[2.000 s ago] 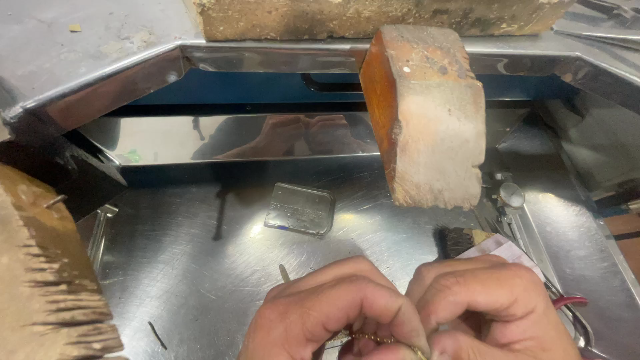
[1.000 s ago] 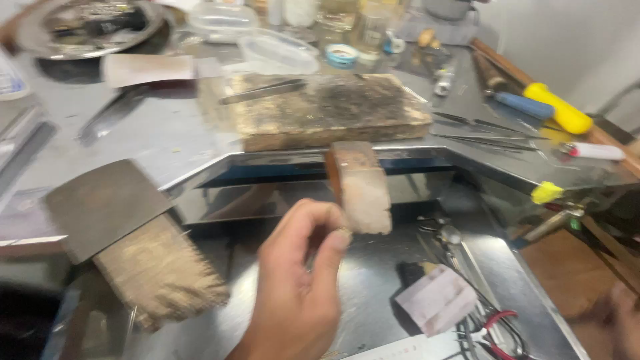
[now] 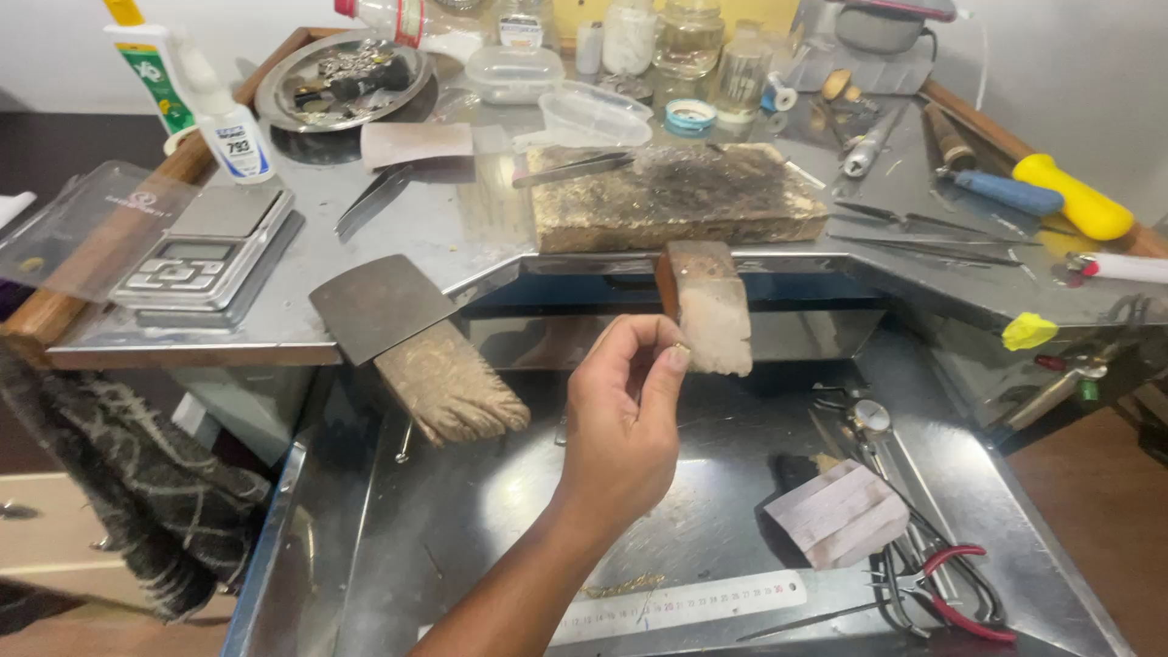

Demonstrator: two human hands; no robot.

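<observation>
My left hand [image 3: 625,411] is raised over the metal tray, with a tiny gold-coloured piece [image 3: 681,348] pinched between thumb and index fingertip. The pinch is beside the pale worn face of the bench pin [image 3: 714,319]; I cannot tell whether they touch. Below, a thin gold-coloured chain [image 3: 625,586] lies along the upper edge of a white ruler [image 3: 684,604], partly hidden by my forearm. My right hand is out of view.
A soldering block [image 3: 675,205] sits behind the bench pin. Left are a worn wooden pin with a metal plate [image 3: 383,306] and a digital scale [image 3: 205,265]. Red-handled pliers [image 3: 958,598], a dial caliper [image 3: 872,416] and a wooden block [image 3: 839,516] crowd the tray's right.
Two seconds ago both hands were together at the bottom holding a beaded gold-coloured strand. The right hand has left the view, and the left is raised by the bench pin. The view has widened.
</observation>
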